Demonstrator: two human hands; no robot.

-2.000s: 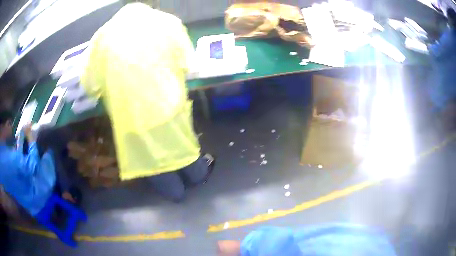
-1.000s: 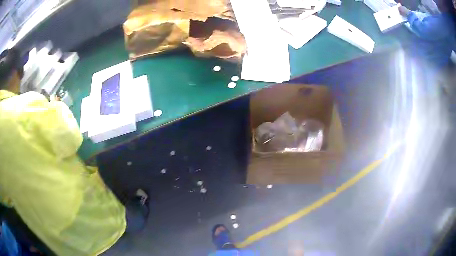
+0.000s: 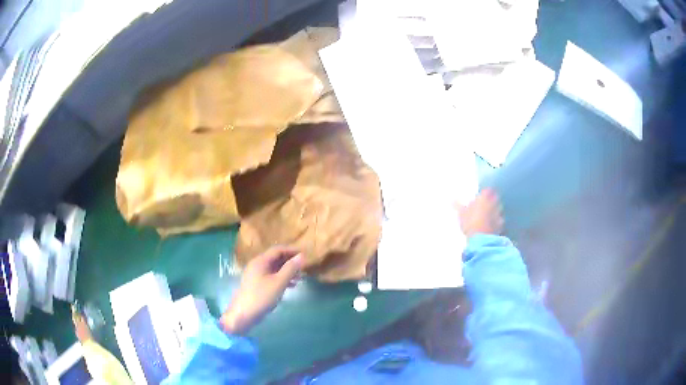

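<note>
A long stack of white paperboard inserts (image 3: 421,188) lies in front of me on the green bench (image 3: 421,299), overexposed, with more white panels fanned at its top right. My right hand (image 3: 481,213) is at the stack's right edge, fingers bent; whether it grips a panel is unclear. Torn brown kraft paper (image 3: 218,128) lies left of the stack, crumpled and open. My left hand (image 3: 265,287) is over the bench at the kraft's lower edge, palm inward, thumb and fingers apart, holding nothing visible.
White printed tablet boxes (image 3: 148,331) stand at lower left, beside another person's hand and yellow sleeve (image 3: 101,361). More white boxes stand at far left. A single white panel with a hole (image 3: 602,86) lies at upper right. Two small white discs (image 3: 360,303) lie near the bench edge.
The view has moved in close over the bench, and the kraft and white stack look larger. Both my hands have come into view. The floor carton and most of the yellow smock have left the picture.
</note>
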